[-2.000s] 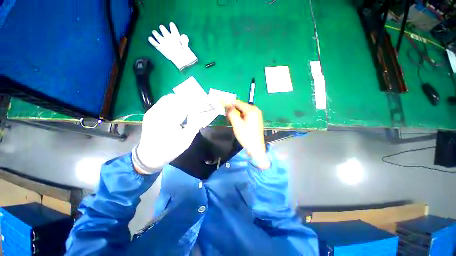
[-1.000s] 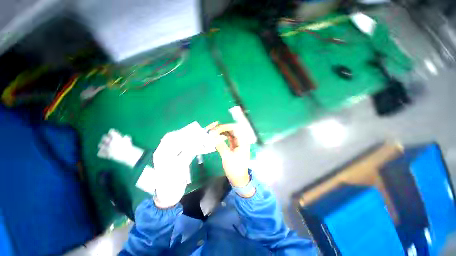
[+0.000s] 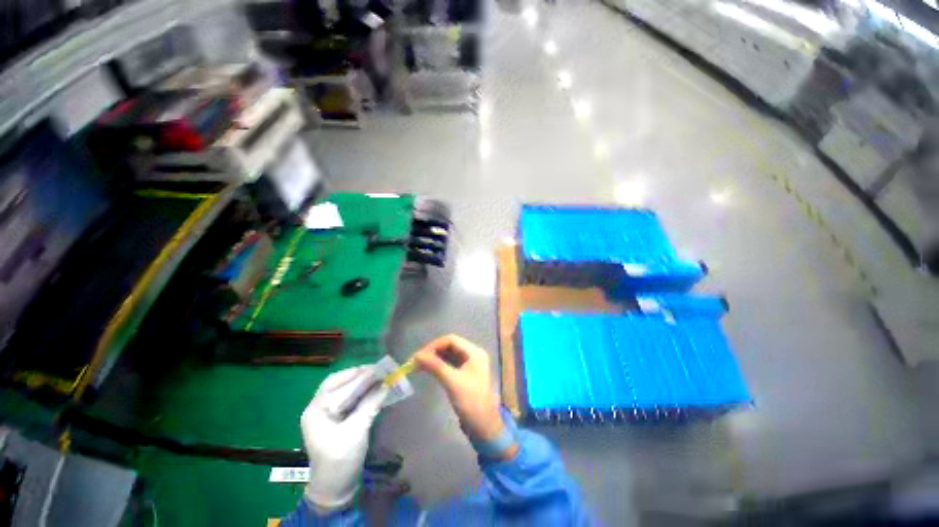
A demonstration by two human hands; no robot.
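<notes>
My left hand [image 3: 342, 422], in a white knit glove, is closed around white paper labels [image 3: 387, 377] at the lower middle. My bare right hand [image 3: 460, 373] is just to the right of it. Its thumb and index finger pinch the end of a small yellow strip [image 3: 400, 373], which looks like tape and lies across the labels. How many labels are in the glove cannot be told.
Blue packs [image 3: 630, 360] stand in two groups on brown cardboard [image 3: 509, 335] on the grey floor to the right. The green bench [image 3: 206, 396] on the left bears a black mouse [image 3: 355, 286] and a white label strip [image 3: 289, 475]. Shelves stand farther back.
The view has swung right and up, from the bench to the floor and blue packs. Both hands still hold the papers between them; a yellow strip now shows at my right fingertips.
</notes>
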